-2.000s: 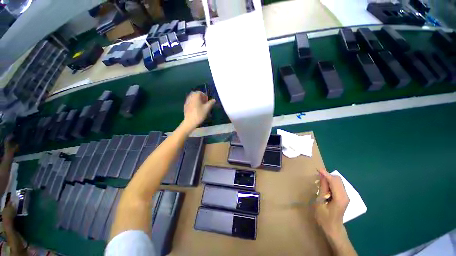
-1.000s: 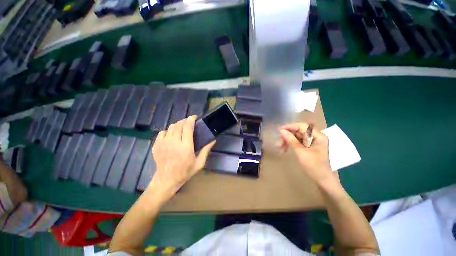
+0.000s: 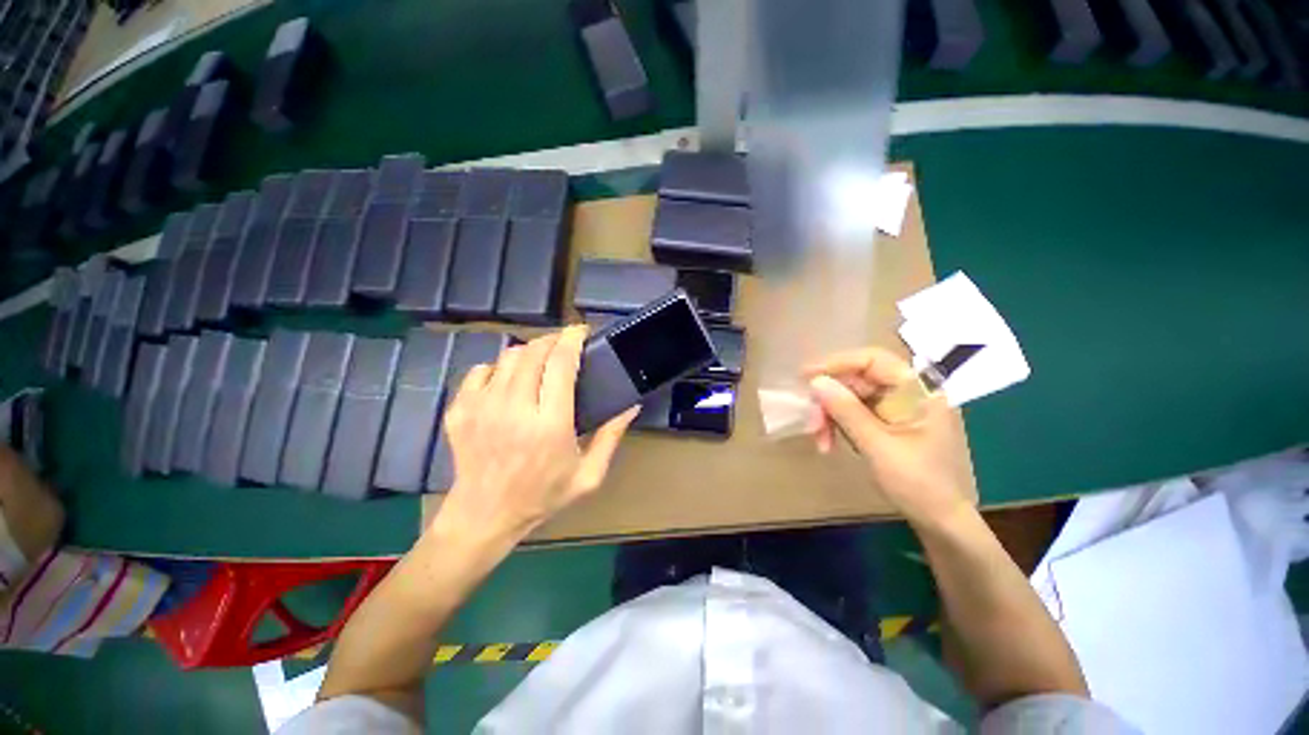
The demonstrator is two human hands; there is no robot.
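My left hand holds a dark grey device unit, tilted, its glossy black display window facing up. My right hand pinches the lower end of the translucent protective film, which hangs down in front of me. A small tool with a dark end also sits in my right hand and sticks out to the right. More units lie on the cardboard sheet behind the held one, partly hidden by it; a glossy window shows beside it.
Rows of dark units stand at the left. More units are on the green conveyor behind. A white piece lies on the green surface at the right, a smaller one at the cardboard's upper edge. A red stool is low left.
My left hand has brought a unit back from the conveyor to above the cardboard. My right hand has moved from the right to the film and taken its lower end. The view has tilted down.
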